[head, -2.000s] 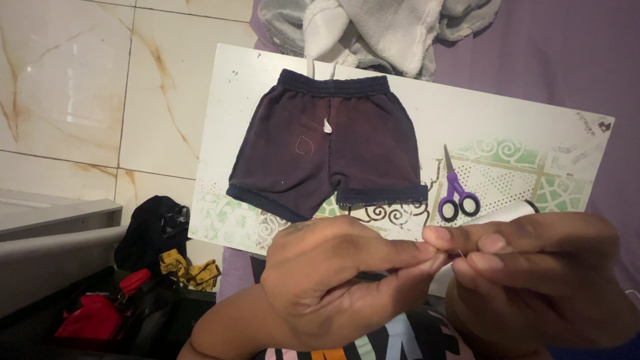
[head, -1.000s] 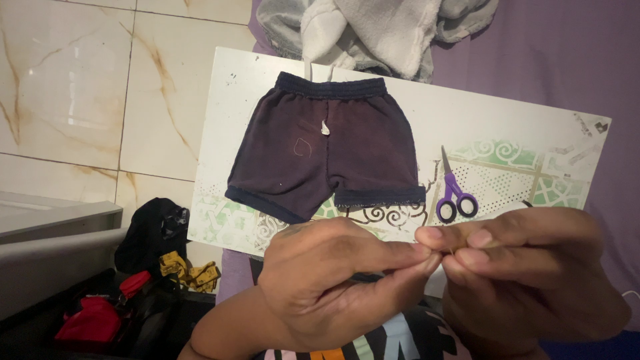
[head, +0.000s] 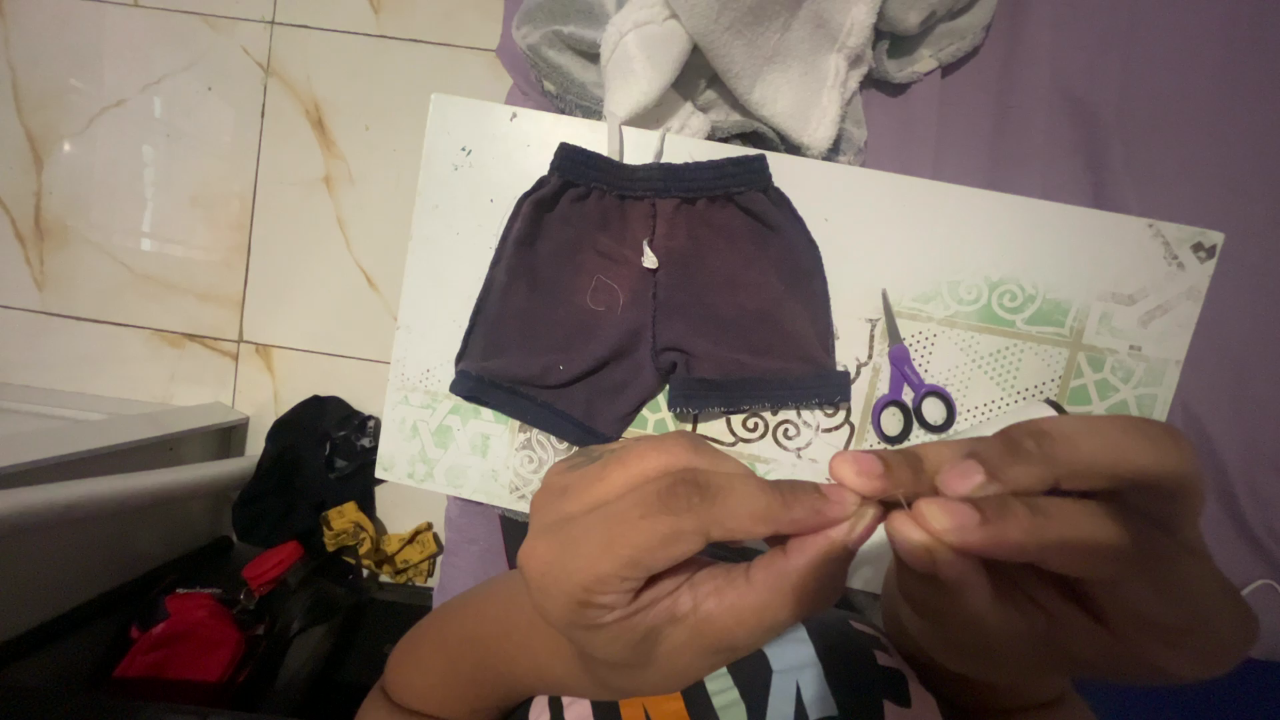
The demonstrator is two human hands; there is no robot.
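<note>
My left hand (head: 690,550) and my right hand (head: 1050,540) meet fingertip to fingertip at the lower right, over the front of the board. A thin strand, perhaps thread, shows between the right fingertips; whether the left fingertips also hold it is hidden. Beyond my hands, dark purple shorts with navy trim (head: 655,290) lie flat on the white patterned board (head: 1010,230), waistband away from me. A loose loop of thread (head: 604,294) rests on the shorts. Purple-handled scissors (head: 905,385) lie to their right, blades pointing away, just beyond my right fingers.
Grey and white plush fabric (head: 760,60) is bunched at the board's far edge. Purple cloth (head: 1060,110) lies under the board. At lower left are a black cloth item (head: 305,470), a yellow measuring tape (head: 380,545) and red items (head: 185,640), beside tiled floor (head: 320,190).
</note>
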